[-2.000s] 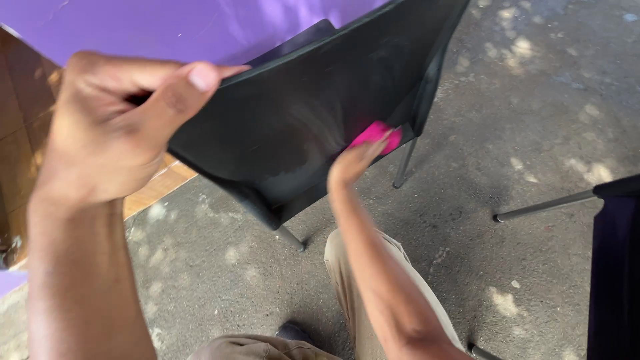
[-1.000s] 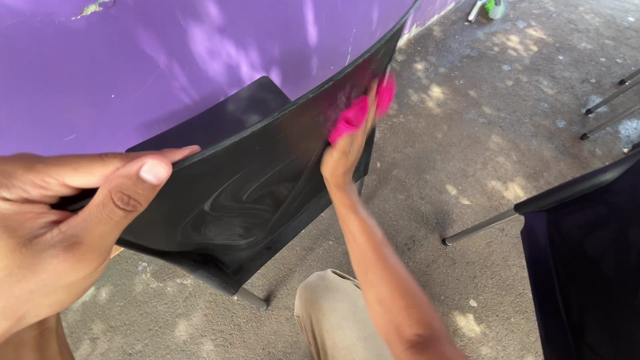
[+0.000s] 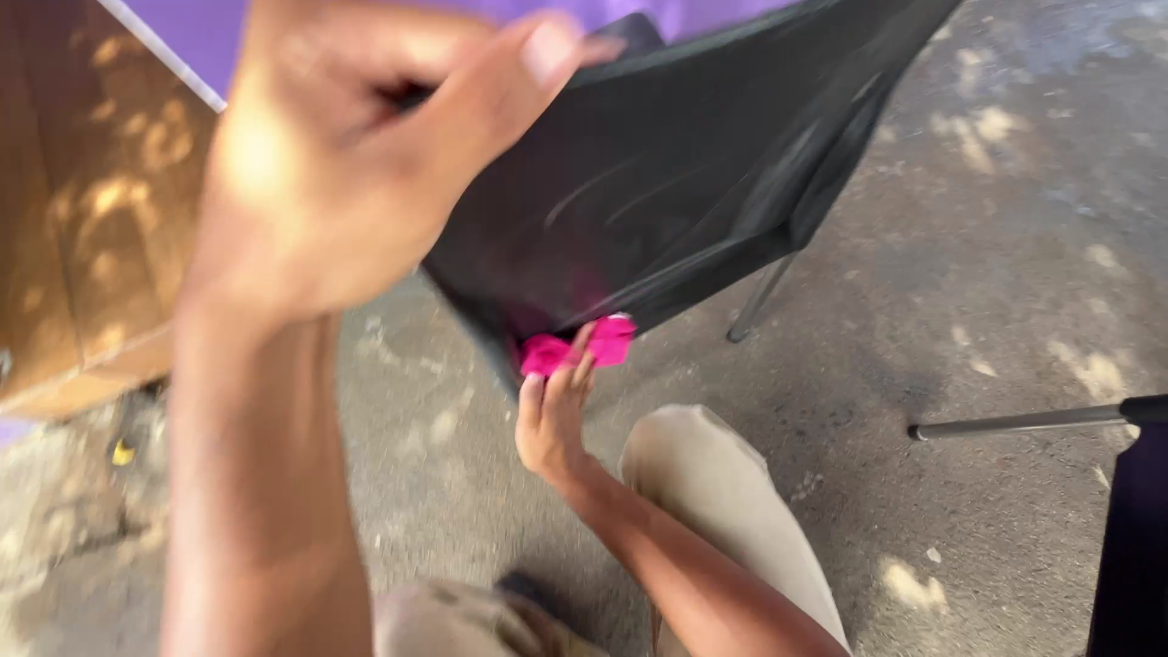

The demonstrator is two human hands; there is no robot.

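A black plastic chair (image 3: 675, 173) with thin metal legs stands tilted before me, pale smears across its surface. At the upper left my left hand (image 3: 365, 146), large and blurred, grips the chair's top edge between thumb and fingers. My right hand (image 3: 557, 411) presses a bright pink cloth (image 3: 610, 339) against the chair's lower left corner. The fingers of that hand lie over the cloth, and part of the cloth shows on either side of them.
Another dark chair (image 3: 1131, 538) with a metal leg (image 3: 1022, 423) is at the right edge. A purple wall and a brown wooden panel (image 3: 82, 201) rise at the upper left. My knee (image 3: 721, 493) is below the chair, over rough concrete ground (image 3: 912, 347).
My right hand has moved with the pink cloth from the chair's far right side to its lower left corner. My left hand still holds the top edge. The view has swung.
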